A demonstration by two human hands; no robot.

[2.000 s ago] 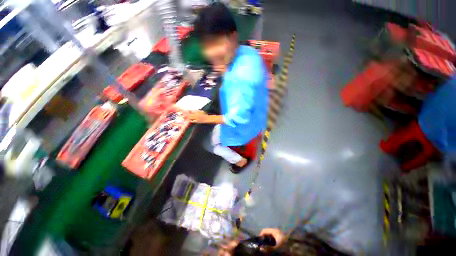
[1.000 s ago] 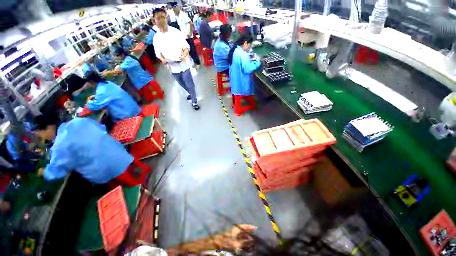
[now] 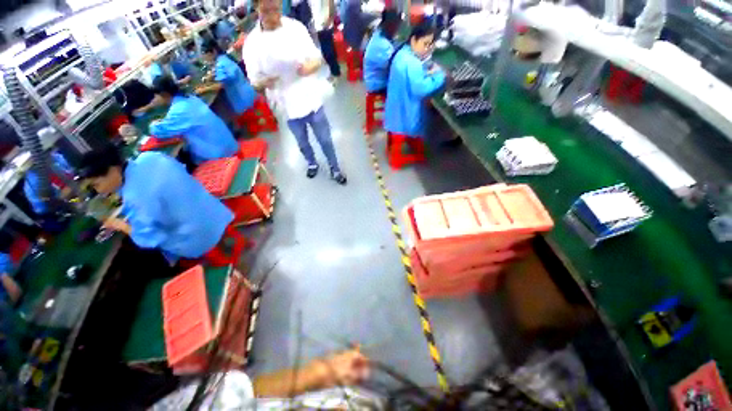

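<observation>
My left hand (image 3: pixel 347 366) is small and blurred at the bottom middle. Its bare forearm reaches in from a white sleeve at the lower left. Dark hair-like strands cross in front of it, and no held object can be made out. My right hand is not in view. Nearest ahead, a stack of red-orange trays (image 3: pixel 481 213) with compartments stands right of the yellow-black floor tape, beside the right bench.
A person in a white shirt (image 3: pixel 290 68) stands in the aisle ahead. Workers in blue smocks (image 3: pixel 172 205) sit along the left benches. The green right bench (image 3: pixel 554 172) holds white stacks (image 3: pixel 526 156) and a blue-yellow item (image 3: pixel 664 323). A red-orange tray (image 3: pixel 189 309) leans at the left.
The view has swung from a bench with trays to the aisle. Since the previous frame the person in white is nearer, and my left hand has shifted left. The dark object at my hand earlier no longer shows.
</observation>
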